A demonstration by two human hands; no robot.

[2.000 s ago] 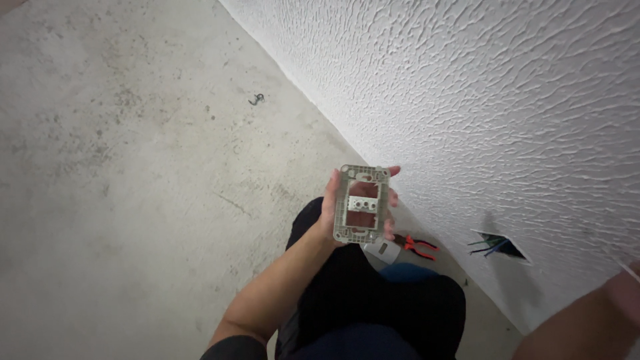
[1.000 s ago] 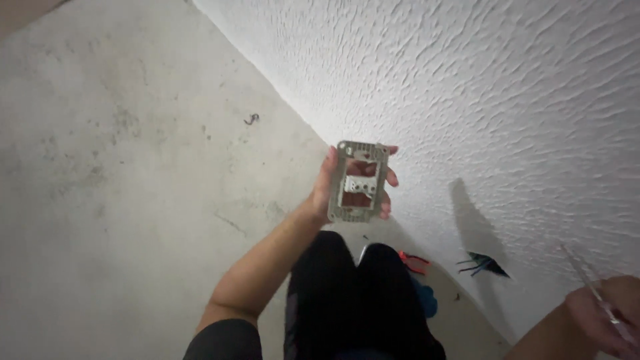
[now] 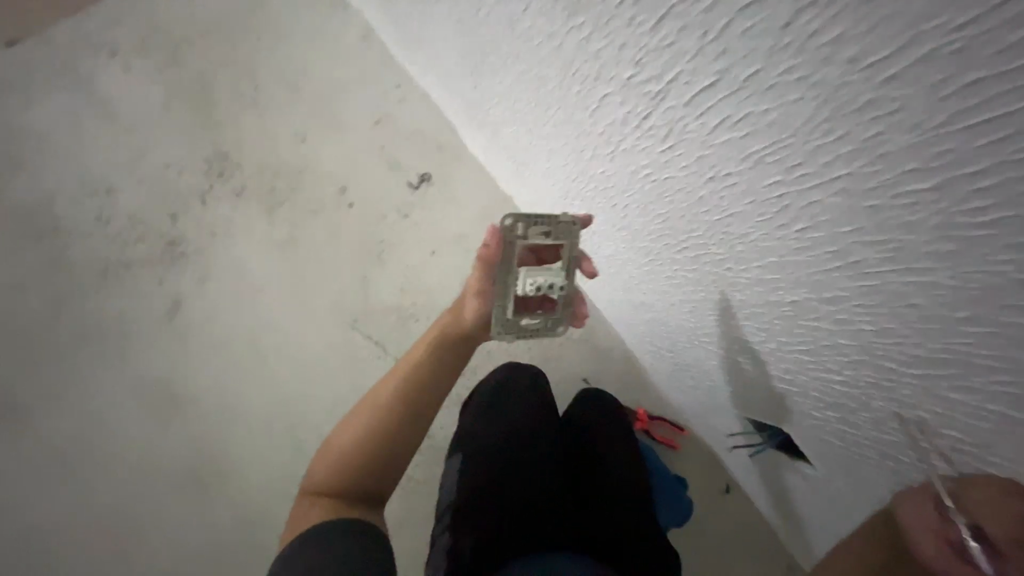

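Observation:
My left hand [image 3: 478,292] holds a pale plastic wall-plate mounting frame [image 3: 506,276] upright, thumb on its left edge and fingertips around its right edge. A white electrical module [image 3: 541,283] sits across the middle of the frame, with an opening above and below it. At the lower right, my right hand [image 3: 956,524] is closed on a thin, blurred tool with a slim shaft [image 3: 952,508], perhaps a screwdriver. Left of that hand, several wires [image 3: 756,442] stick out of a dark square wall box opening [image 3: 788,444].
Pliers with red handles [image 3: 658,428] lie on the concrete floor [image 3: 240,320] by my right knee, beside a blue item [image 3: 670,488]. The textured white wall [image 3: 680,160] rises on the right. A small dark scrap [image 3: 419,182] lies on the floor.
My right hand has come further into view, showing the thin tool it holds. My left hand keeps its hold on the mounting frame. The view has shifted somewhat.

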